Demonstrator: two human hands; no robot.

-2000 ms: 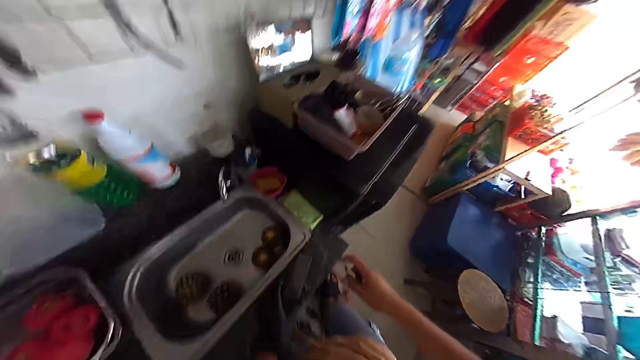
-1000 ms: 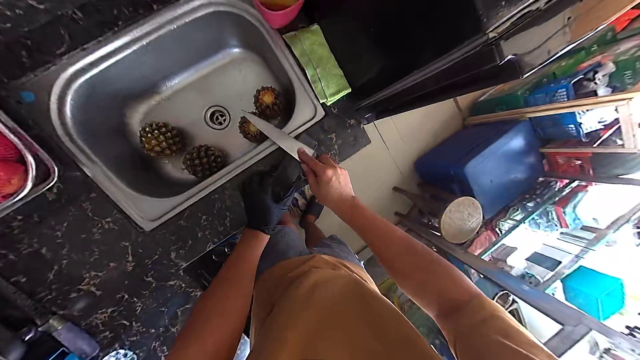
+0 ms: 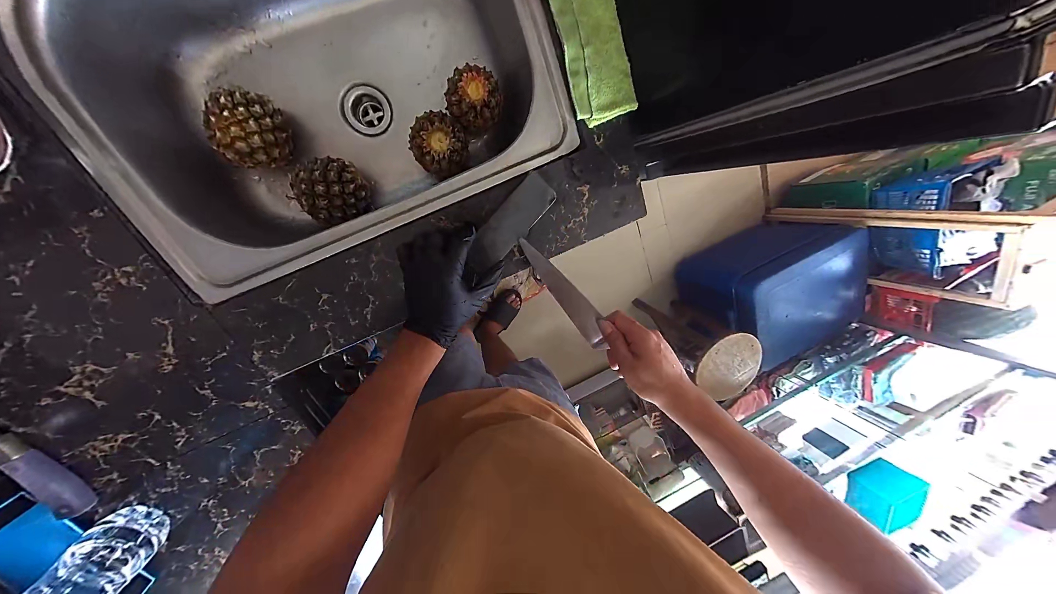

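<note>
My left hand [image 3: 441, 285], in a black glove, grips a dark, flat, rectangular object [image 3: 513, 223] just off the sink's front rim; its material is unclear. My bare right hand [image 3: 643, 351] holds a kitchen knife [image 3: 565, 293] by the handle, its tip pointing up and left, close to that dark object; whether they touch cannot be told. Several small pineapples lie in the stainless steel sink [image 3: 289, 49]: one at the left [image 3: 247, 128], one near the front wall [image 3: 330, 190], and two at the right [image 3: 439, 144], [image 3: 474, 97] with pale cut ends showing.
A green cloth [image 3: 596, 58] lies right of the sink on the dark marbled counter [image 3: 107, 330]. At lower left are a clear plastic bottle [image 3: 107, 553] and a purple-grey handle [image 3: 49, 483]. A blue bin [image 3: 775, 280] and a round-topped stool [image 3: 729, 365] stand at the right.
The knife, over the sink's edge a second ago, has moved away from the pineapples, towards my body. The dark flat object now shows clearly in my gloved left hand. The view has moved closer.
</note>
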